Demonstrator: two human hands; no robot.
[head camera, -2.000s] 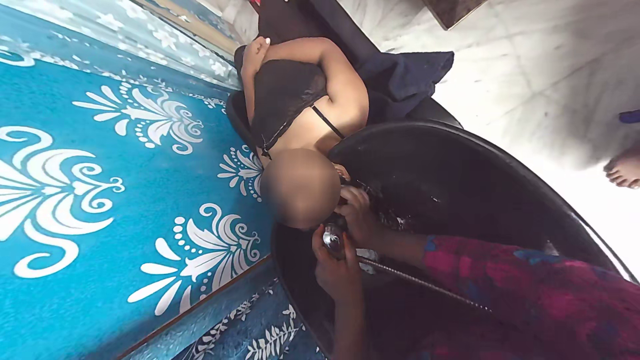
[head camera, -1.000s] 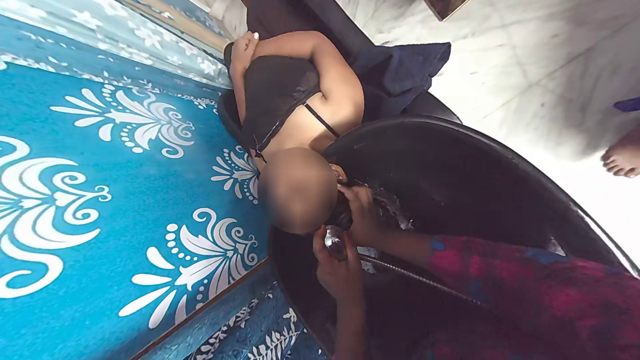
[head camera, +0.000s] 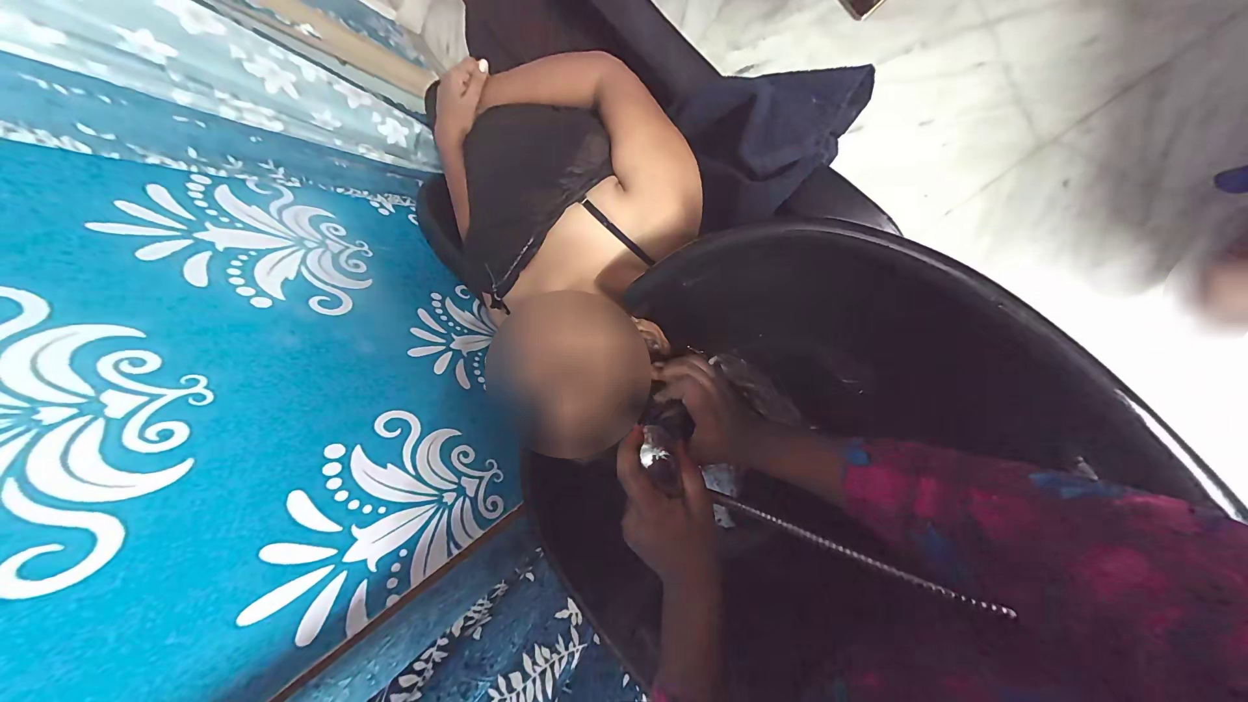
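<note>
My left hand (head camera: 668, 517) is closed around a chrome hand shower (head camera: 660, 458) beside the head of a person lying back at a black wash basin (head camera: 926, 322). A metal shower hose (head camera: 858, 556) runs from near that hand, across the basin, to below my sleeve. My right hand (head camera: 707, 405) is at the side of the person's head, its curved fingers by the ear (head camera: 651, 336) and dark hair (head camera: 671, 414). Whether those fingers grip hair is hidden. Something wet and shiny lies in the basin behind my right hand.
The person's arms are folded over a black top (head camera: 526, 166). A dark blue towel (head camera: 780, 127) lies beside the person's shoulder. A blue wall (head camera: 292, 370) with white patterns borders the left side. Pale marble floor (head camera: 994, 127) shows beyond the basin, with a blurred foot at the right edge.
</note>
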